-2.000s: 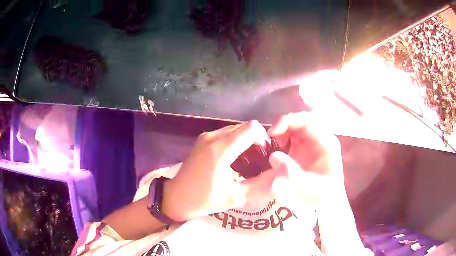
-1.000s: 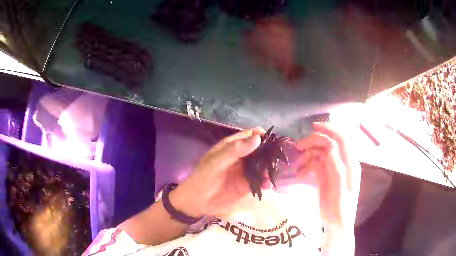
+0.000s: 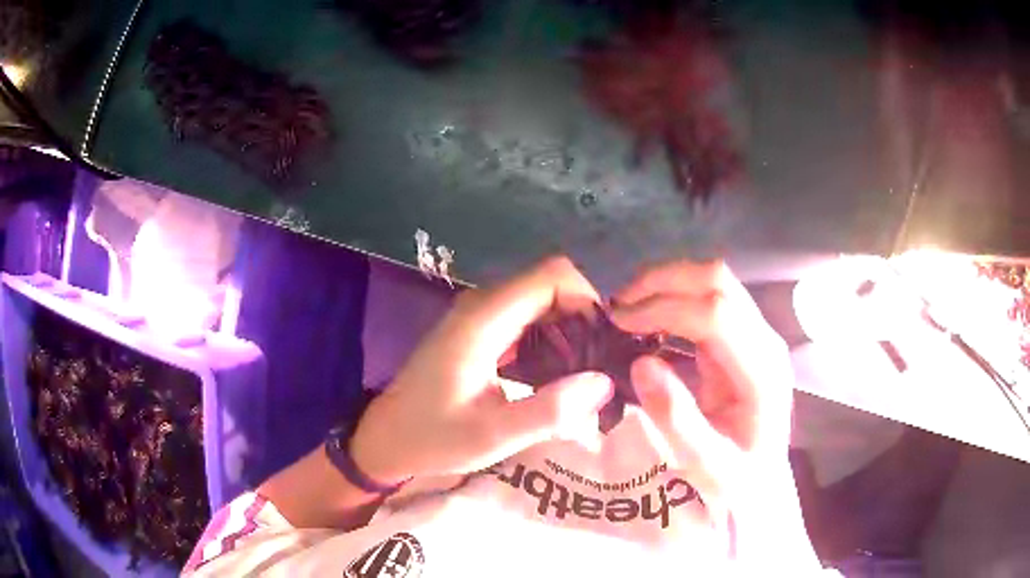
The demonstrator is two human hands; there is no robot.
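Observation:
A dark, glossy spiky hair piece [image 3: 565,348] is held in the air between both hands, above the white printed shirt. My left hand [image 3: 486,378] grips its left side with fingers and thumb. My right hand [image 3: 712,350] pinches its right side, with the thumb low and the fingertips on top. The fingers hide part of the piece, so I cannot tell whether it is one part or two pressed together.
Dark spiky piles [image 3: 237,107] lie on the green table [image 3: 373,192], a reddish one [image 3: 666,96] further right. A purple-rimmed crate [image 3: 147,339] of dark pieces is at lower left. Thin dark sticks [image 3: 881,339] lie on the glaring white patch at right. White scraps [image 3: 433,255] mark the table edge.
A second ago the piece lay with its spikes showing in my left hand, my right fingers at its side. Now both hands close around it and cover more of it. The camera view has shifted.

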